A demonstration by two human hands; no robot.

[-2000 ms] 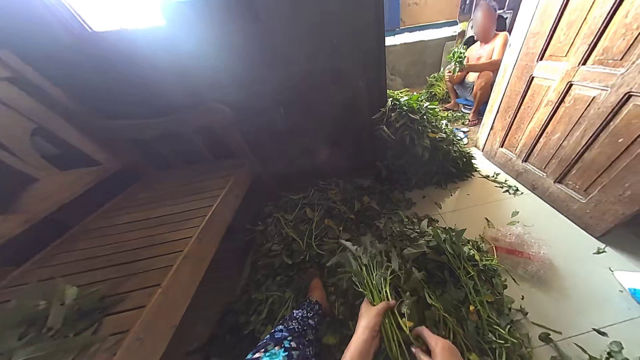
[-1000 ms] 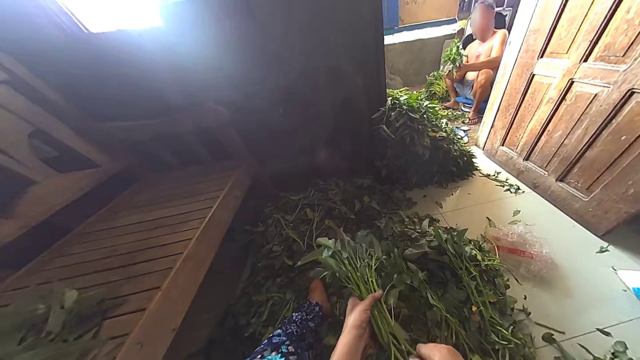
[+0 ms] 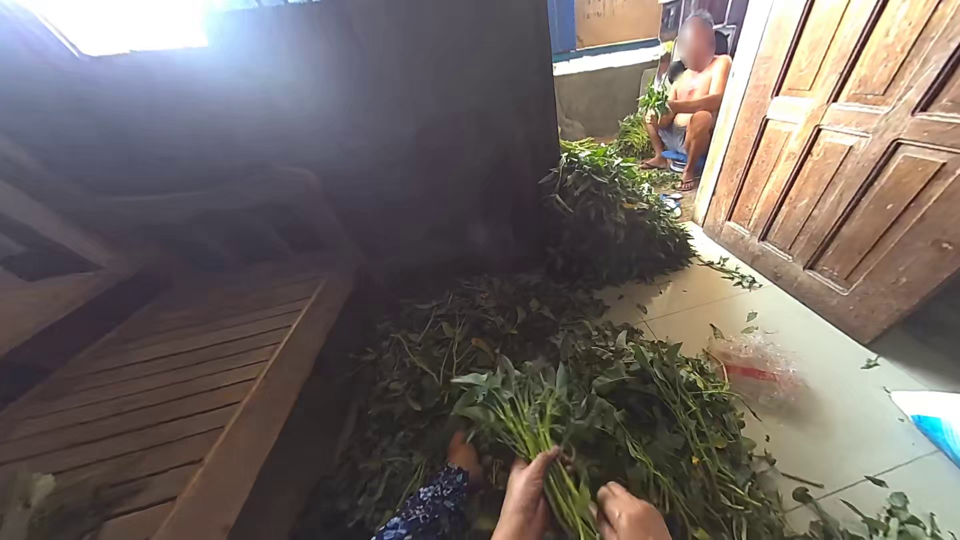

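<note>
A bunch of leafy green stems (image 3: pixel 534 420) stands out in front of me, its leaves pointing away. My left hand (image 3: pixel 527 487) is closed around the middle of its stems. At the lower ends of the same stems is my right hand (image 3: pixel 626 514), its fingers bent against them; whether it grips any is partly hidden. Beneath and right of both hands lies a heap of long-stemmed greens (image 3: pixel 675 420). Darker loose leaves (image 3: pixel 465 337) spread over the floor to the left, around my bare foot (image 3: pixel 463 452).
A slatted wooden bench (image 3: pixel 150 390) stands at left. A tall pile of greens (image 3: pixel 615 210) rests by the doorway, near an open panelled wooden door (image 3: pixel 847 165). Crumpled clear plastic (image 3: pixel 757 371) lies on the tiles. Outside, a seated person (image 3: pixel 694 97) holds greens.
My left hand has stayed on stems throughout, and its bunch has shifted left from where it was two seconds ago. My right hand has come up to the stem ends since one second ago.
</note>
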